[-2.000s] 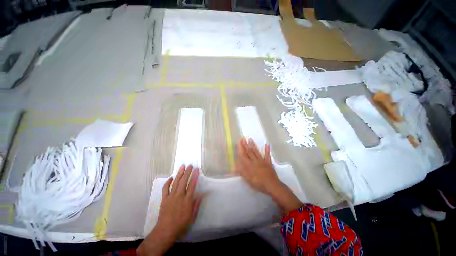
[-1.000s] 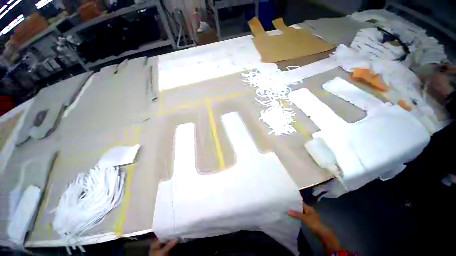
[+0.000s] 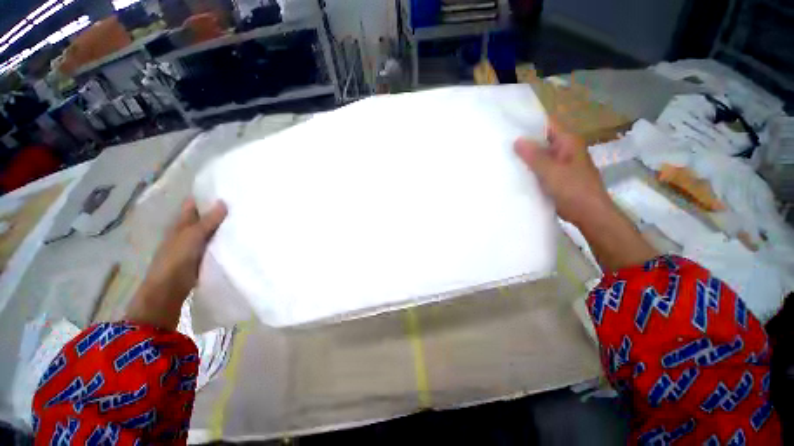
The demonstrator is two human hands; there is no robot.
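A white garment panel (image 3: 374, 200) is held up above the table, spread between my two hands. It is bright and blurred, and its straps cannot be made out. My left hand (image 3: 187, 248) grips its left edge, thumb towards me. My right hand (image 3: 566, 174) grips its upper right edge. The panel hides the middle and far part of the table. The grey-beige table cover (image 3: 339, 366) with yellow tape lines shows below it.
Brown card pattern (image 3: 592, 109) lies at the far edge. White panels, orange scraps (image 3: 688, 185) and a crumpled white fabric pile (image 3: 705, 126) lie at right. Grey cloth pieces (image 3: 109, 187) lie at left. White strips show partly beside my left sleeve. Racks (image 3: 252, 96) stand behind the table.
The panel has been lifted off the table and is now raised in front of me. Both hands have moved up from the near table edge, holding its sides.
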